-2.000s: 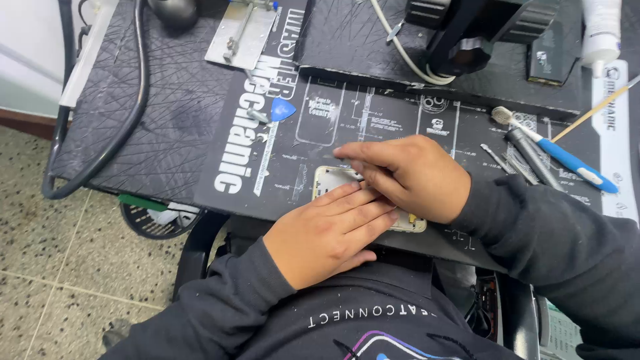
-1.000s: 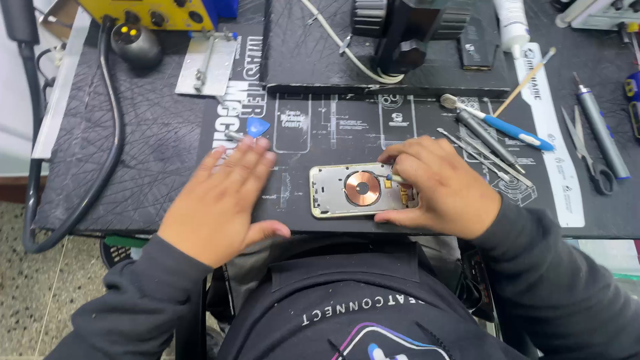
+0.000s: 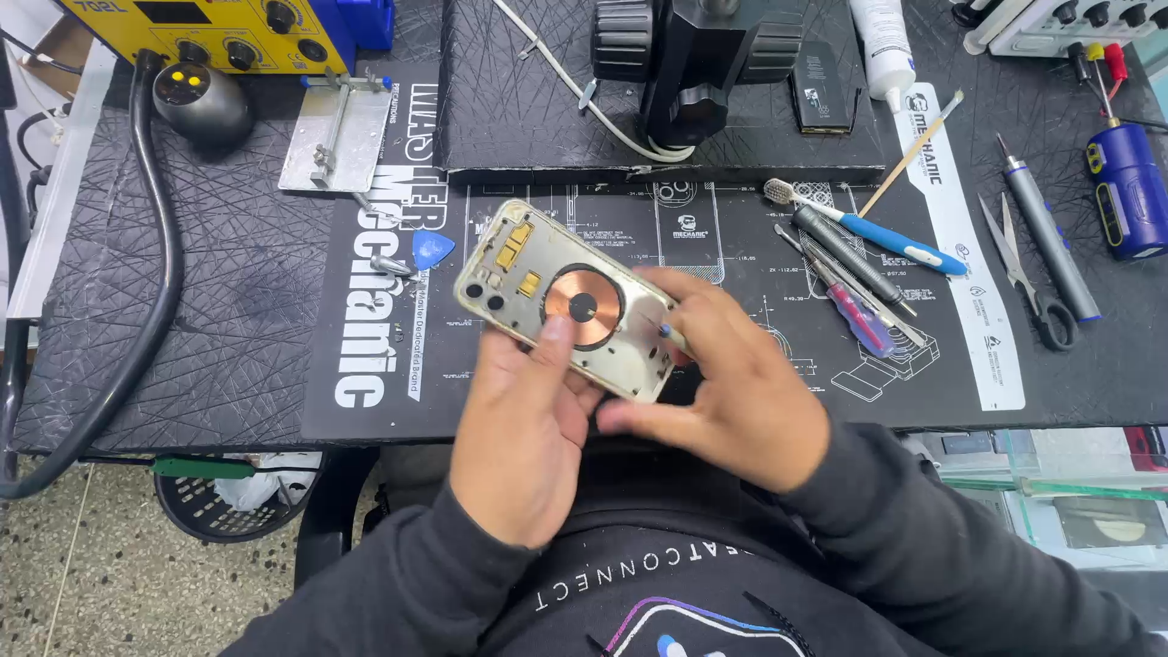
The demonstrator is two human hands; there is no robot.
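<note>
A phone's back housing, with a round copper charging coil and gold-coloured contact parts, is tilted above the dark work mat. My left hand grips it from below, the thumb lying over its face near the coil. At its other end is my right hand, its fingers closed on a slim tool with a blue part; most of that tool is hidden by the fingers. Whether the right hand also bears on the housing I cannot tell. A blue triangular pick lies left of the housing.
Right on the mat lie a toothbrush, screwdrivers and tweezers. Scissors and a grey pen-like tool are farther right. A black stand rises behind; a metal holder and thick cable are left.
The housing lay on the mat one second ago and is now raised and turned, its camera end at the upper left. My left hand has moved right and taken hold of it.
</note>
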